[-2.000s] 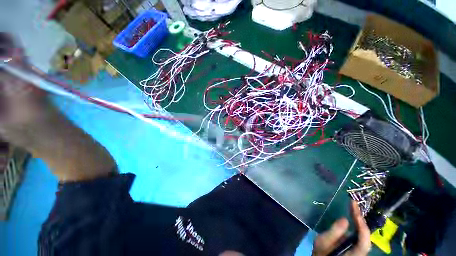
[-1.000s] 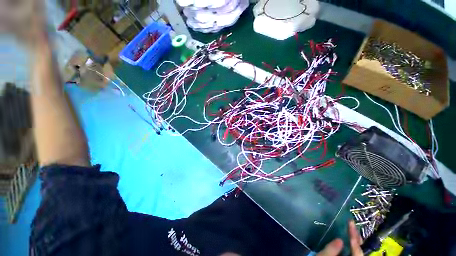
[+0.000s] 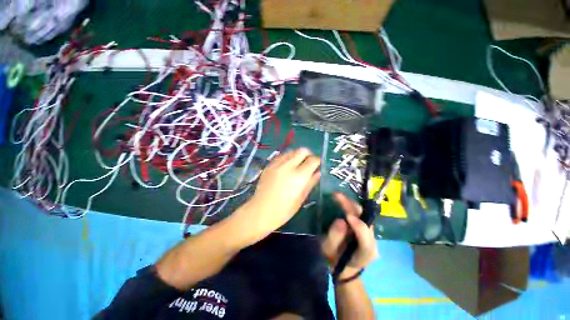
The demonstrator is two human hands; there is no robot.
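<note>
My left hand (image 3: pixel 287 181) is over the green mat between the wire heap and the connector pile, its back to the camera; its fingertips are blurred, and I cannot tell if they hold anything. My right hand (image 3: pixel 355 240) holds the black handle of a soldering iron (image 3: pixel 369 212), whose thin metal tip points up and away beside the yellow sponge (image 3: pixel 389 197). Loose silvery barrel connectors (image 3: pixel 347 162) lie in a pile just beyond my right hand. A tangled heap of red and white wire leads (image 3: pixel 203 119) lies to the left of my left hand.
A black fan with a round grille (image 3: pixel 334 103) stands behind the connectors. A black soldering station (image 3: pixel 465 159) stands at the right, with orange-red handles (image 3: pixel 519 201) beside it on the white sheet. A smaller wire bundle (image 3: pixel 44 144) lies at the left.
The view has turned to the right. My left arm has come from far out on the left to over the bench. My right hand still holds the iron and is now more fully in view.
</note>
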